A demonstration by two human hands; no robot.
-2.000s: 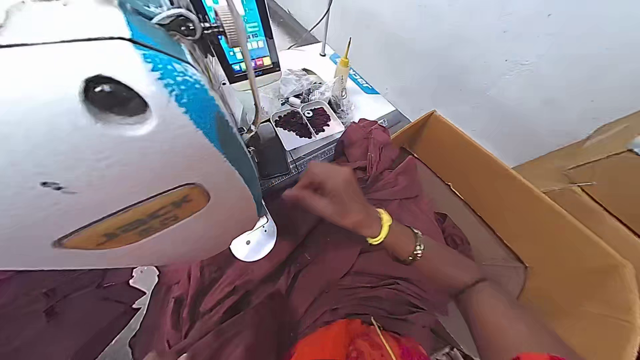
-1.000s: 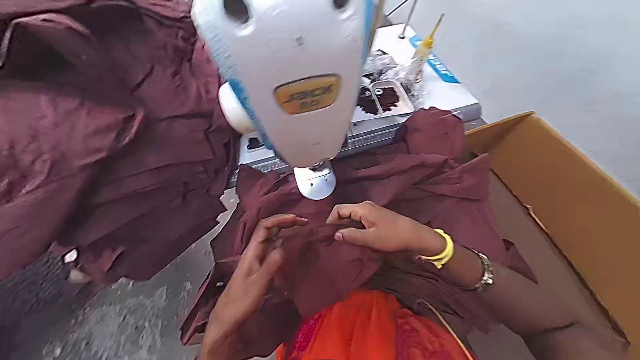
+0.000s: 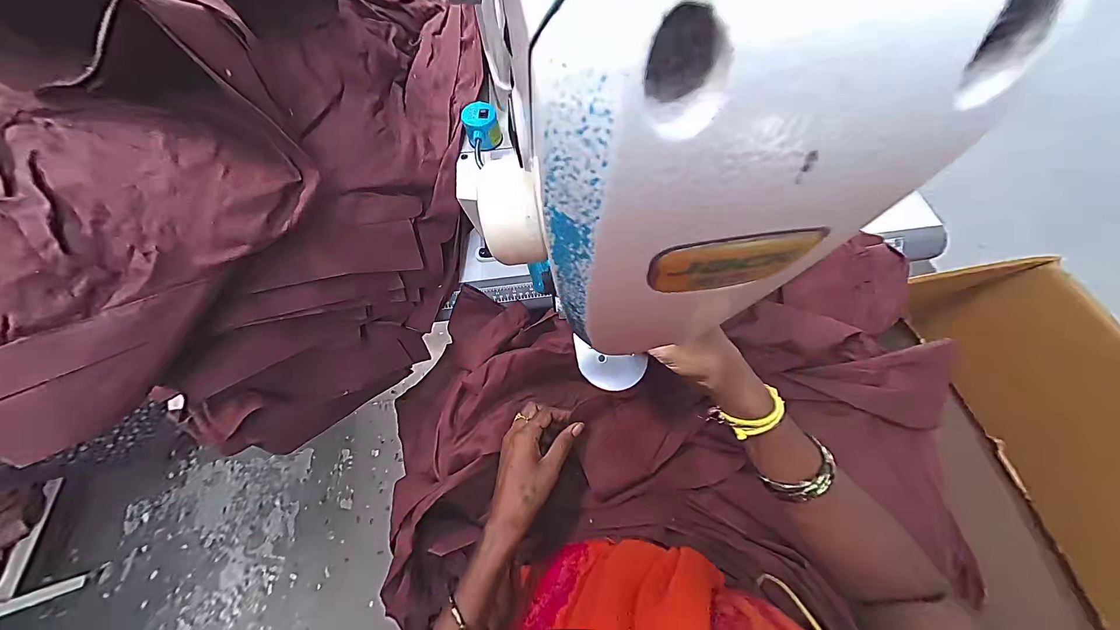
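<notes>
A white and blue Jack sewing machine head [image 3: 744, 175] fills the upper middle of the view, with a round white guard [image 3: 611, 366] at its lower end. Maroon cloth [image 3: 647, 446] is spread beneath it in folds. My left hand [image 3: 534, 459] rests on this cloth, left of and below the guard, thumb and fingertips near each other at a fold; whether they pinch it is unclear. My right hand [image 3: 704, 359] reaches in just right of the guard, its fingers hidden behind the machine head, so its grip cannot be seen.
A large heap of maroon cloth pieces [image 3: 332, 227] lies to the left. An open cardboard box [image 3: 1032, 394] stands at the right. A blue-topped fitting [image 3: 481, 122] and a measuring scale [image 3: 507, 294] show behind the machine. The grey floor [image 3: 262, 525] is speckled with bits.
One second ago both hands were close together on the cloth in front of the machine; now my right hand is beside the guard, partly behind the machine head. The view has shifted.
</notes>
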